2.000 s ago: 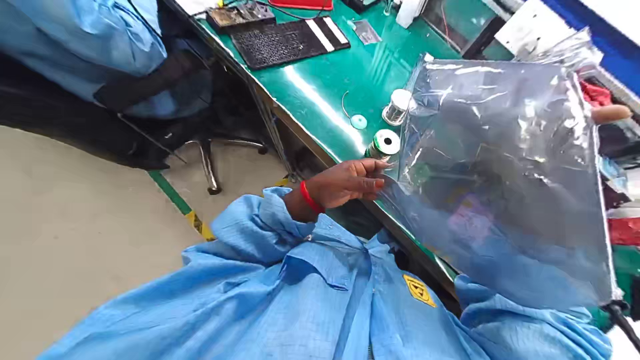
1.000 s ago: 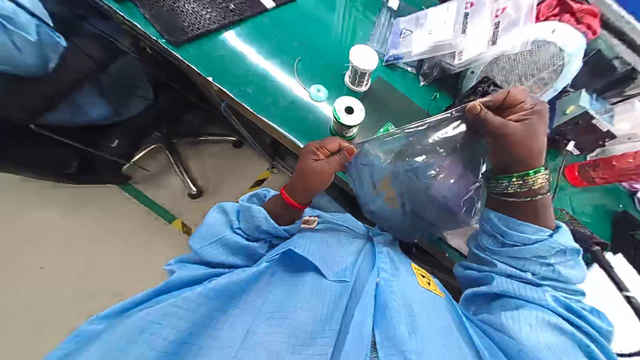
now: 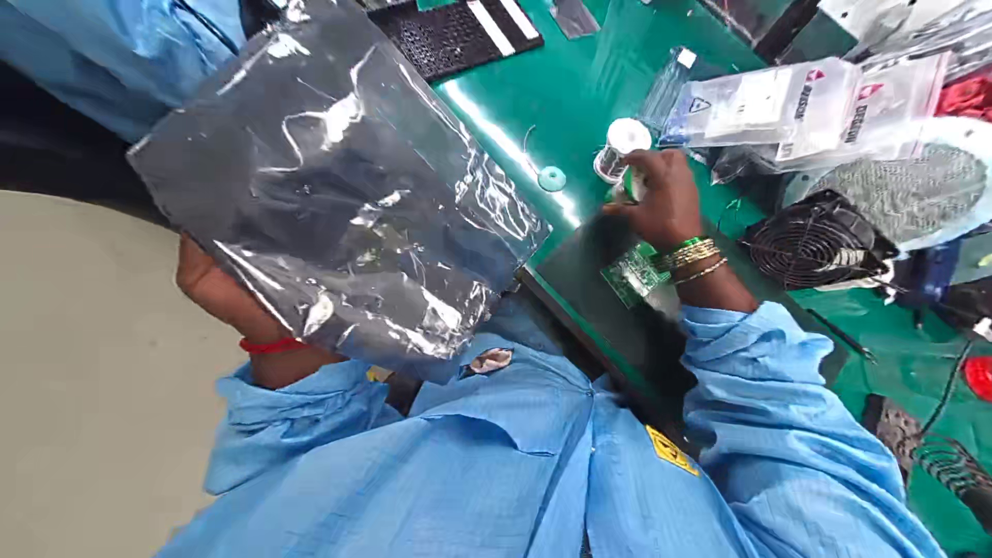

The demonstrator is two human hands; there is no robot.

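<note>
My left hand (image 3: 225,291) grips the lower left edge of a large clear plastic bag (image 3: 349,186), whose film hides part of the fingers. The bag hangs spread out over the bench edge and the floor side. At the bench, my right hand (image 3: 663,194) has its fingers on a green-flanged wire spool (image 3: 634,186), largely hidden by the hand. Just behind it stands a white spool of wire (image 3: 624,142). A green circuit board (image 3: 634,273) lies below my right wrist on a dark mat (image 3: 577,260).
A small teal disc (image 3: 552,178) lies left of the spools. A black fan (image 3: 818,240), printed plastic pouches (image 3: 763,105) and a round mesh piece (image 3: 914,182) are at the right. A black perforated mat (image 3: 442,35) lies at the back; a co-worker's blue sleeve (image 3: 116,54) is upper left.
My right hand has let go of the bag and moved to the spool. My left hand has carried the bag to the left, away from the bench middle.
</note>
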